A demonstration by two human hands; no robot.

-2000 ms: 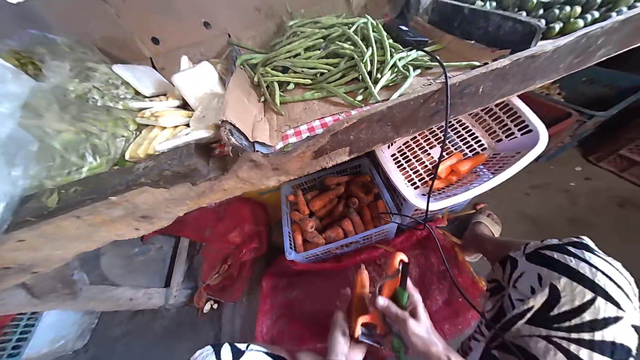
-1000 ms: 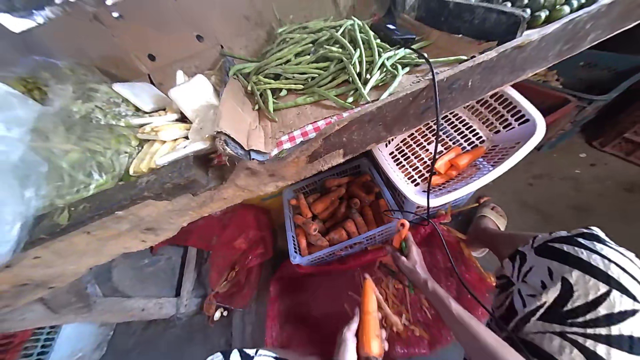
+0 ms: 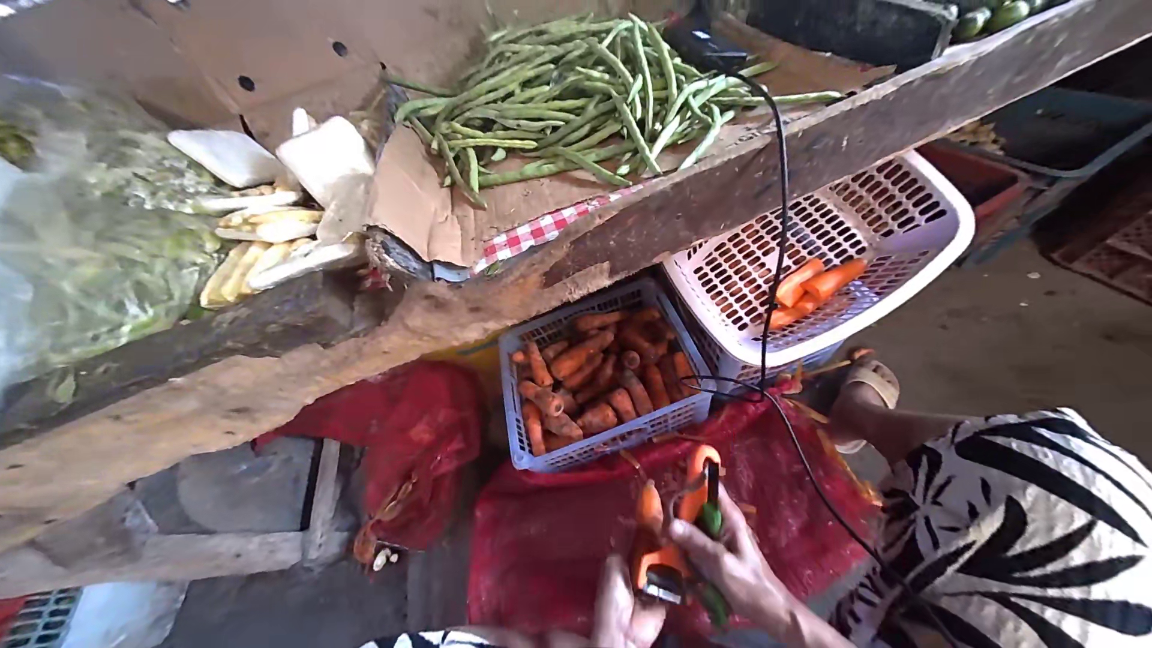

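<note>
My left hand [image 3: 621,605], at the bottom centre, holds an upright carrot [image 3: 649,511]. In my right hand [image 3: 733,562] is an orange peeler [image 3: 664,576] with a metal blade, laid against the lower part of the carrot. A second orange tool part with a black and green handle [image 3: 709,517] also shows in the right hand; its exact form is unclear. Both hands are over a red mesh sack [image 3: 558,549]. Just beyond them, a blue plastic crate [image 3: 558,461] holds several unpeeled carrots [image 3: 594,382]. Peeled carrots [image 3: 814,290] lie in a white plastic basket [image 3: 931,261].
A black cable [image 3: 783,225] hangs from the wooden stall edge [image 3: 504,315] past my right hand. Green beans [image 3: 576,108] lie on cardboard above, with bagged greens [image 3: 108,234] and baby corn [image 3: 261,256] at left. My patterned clothing [image 3: 1017,531] is at lower right.
One second ago my right hand was farther up, near the blue crate, apart from the carrot in my left hand. Now both hands are together at the carrot, much as two seconds ago.
</note>
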